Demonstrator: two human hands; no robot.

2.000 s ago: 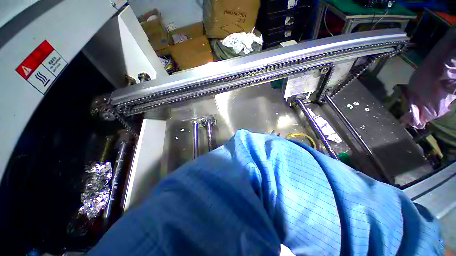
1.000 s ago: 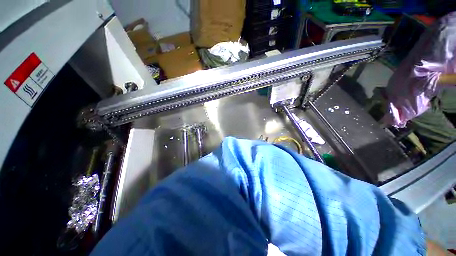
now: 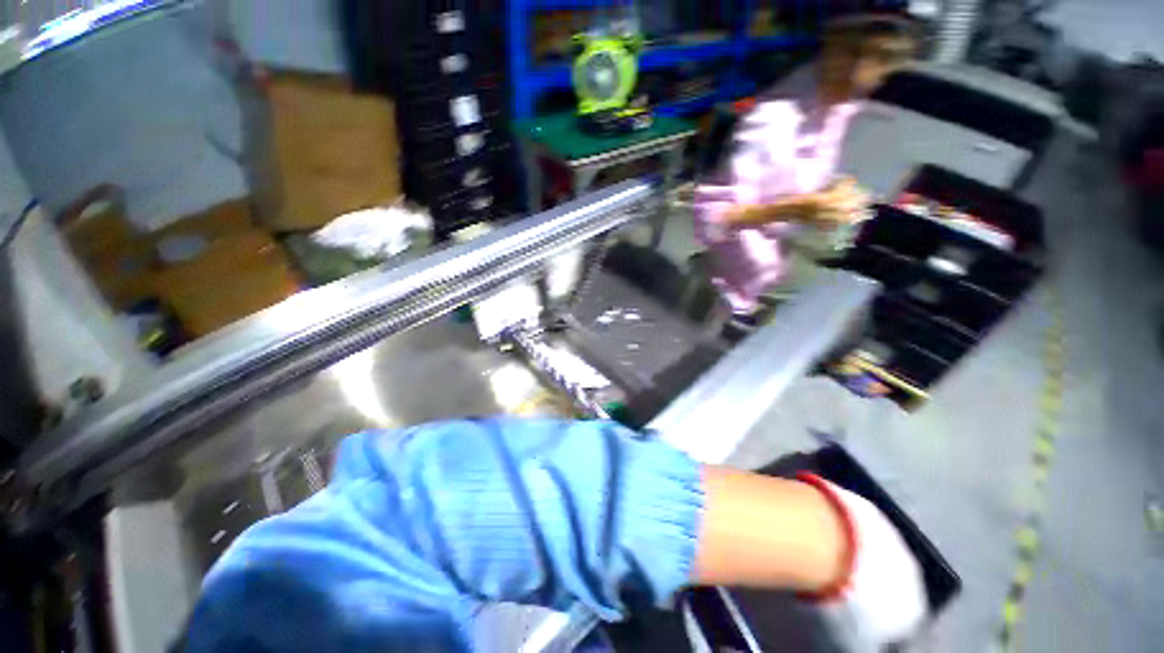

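My left hand (image 3: 881,580), in a white glove with a red cuff, is at the lower right, at the end of a blue sleeve that crosses the bottom of the view. Its fingers are blurred and point down, so I cannot tell whether it holds anything. A black tray (image 3: 938,561) shows behind and beside the hand, partly covered by it. My right hand is out of the picture.
A long silver conveyor rail (image 3: 383,287) runs across the left, above a steel table. A second pale rail (image 3: 766,364) is beyond my forearm. A person in pink (image 3: 772,166) sits by black trays (image 3: 945,274). Cardboard boxes (image 3: 326,147) stand behind.
The view has swung right, bringing the fan, the black trays and the taped floor into sight. My left forearm and gloved hand now show at the lower right.
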